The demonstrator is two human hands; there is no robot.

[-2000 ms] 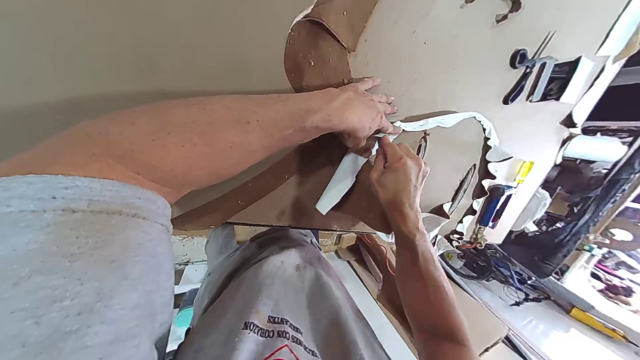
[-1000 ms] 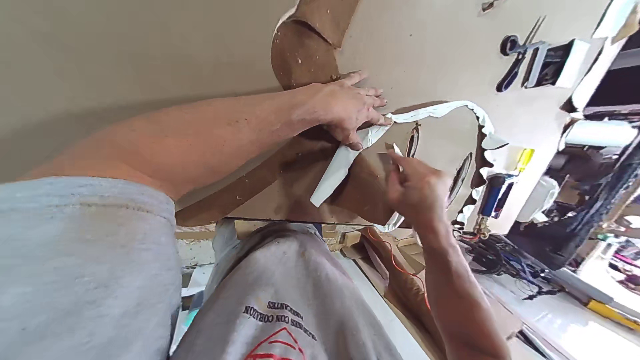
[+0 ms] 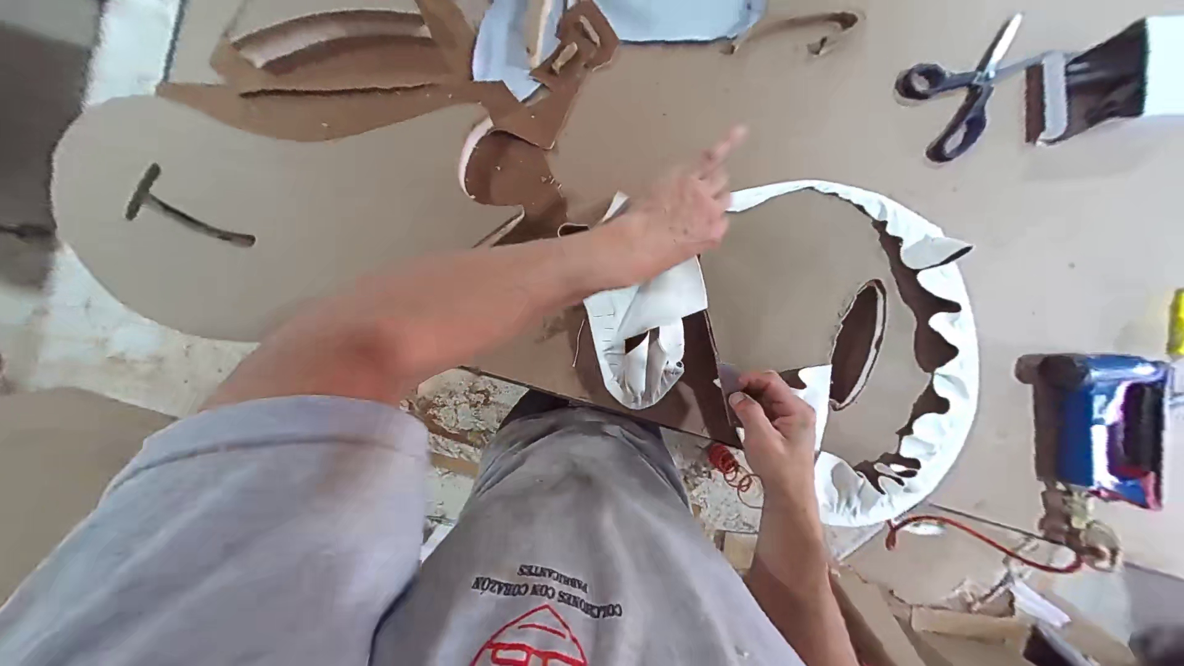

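My left hand (image 3: 684, 208), partly blurred, is over the upper end of a folded white fabric piece (image 3: 671, 296), its index finger stretched out; it holds nothing that I can see. My right hand (image 3: 777, 421) pinches a thin flat grey piece (image 3: 729, 377), perhaps a blade, at the edge of a rounded brown panel (image 3: 768, 287). White fabric (image 3: 962, 370) wraps around the panel's curved rim, its inner edge scalloped and uneven. An oval hole (image 3: 858, 342) opens in the panel. A loose white flap (image 3: 814, 388) lies just beside my right hand.
Scissors (image 3: 967, 92) with dark handles lie open beside a wide brush (image 3: 1091, 88) at the upper right. A blue, shiny tool (image 3: 1101, 425) lies at the right near a red hose (image 3: 990, 546). Brown offcuts (image 3: 342, 92) and a large rounded panel (image 3: 185, 277) occupy the left.
My left hand has lifted off the white strip it was pressing, and its fingers have spread. My right hand has moved down to the panel's lower edge. The view has shifted strongly.
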